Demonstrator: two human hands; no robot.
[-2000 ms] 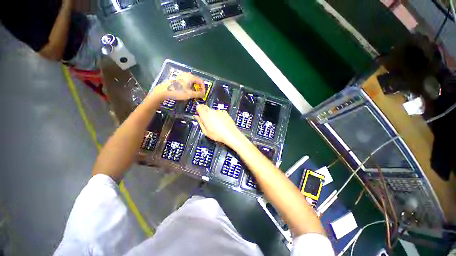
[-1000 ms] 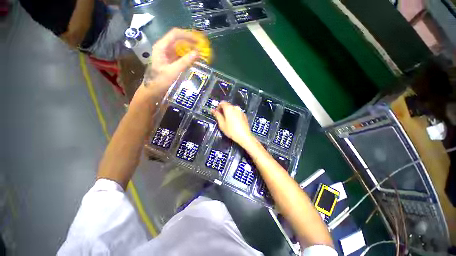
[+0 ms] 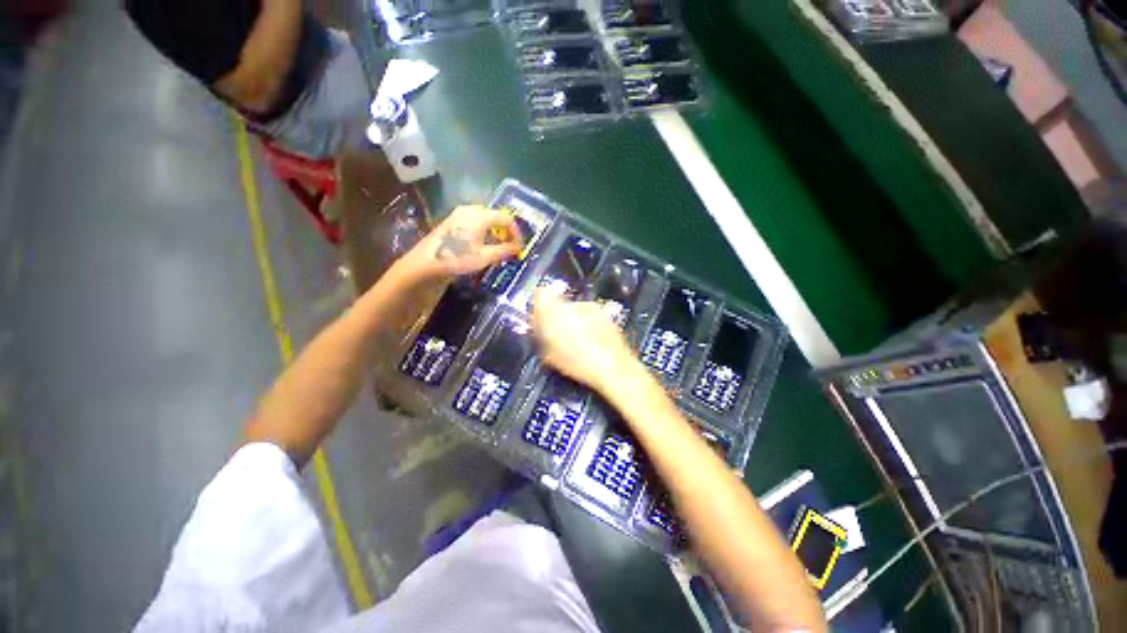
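Observation:
A clear blister tray (image 3: 776,340) lies tilted in front of me with two rows of keypad phones, dark screens above white-marked keys. My left hand (image 3: 476,244) is over the top-left pocket, its fingers closed on a yellow frame bundle (image 3: 504,233); the phone beneath is partly hidden. My right hand (image 3: 571,331) is over the tray's middle, beside the second phone (image 3: 571,262) of the upper row, fingertips together. A thin sliver may show near its fingertips, too small to tell. A phone with a yellow screen frame (image 3: 818,548) sits on the blue pad at the lower right.
A large grey tester (image 3: 945,427) with cables stands at the right. More phone trays (image 3: 608,56) lie at the top. A white bracket with a round metal part (image 3: 403,139) is at the bench edge. Another person's arm (image 3: 270,56) is at the upper left. A white stripe (image 3: 742,235) crosses the green bench.
My left hand first lifted away from the tray with the yellow bundle, then came back down to the top-left pocket. My right hand stays low over the tray. The whole view has shifted.

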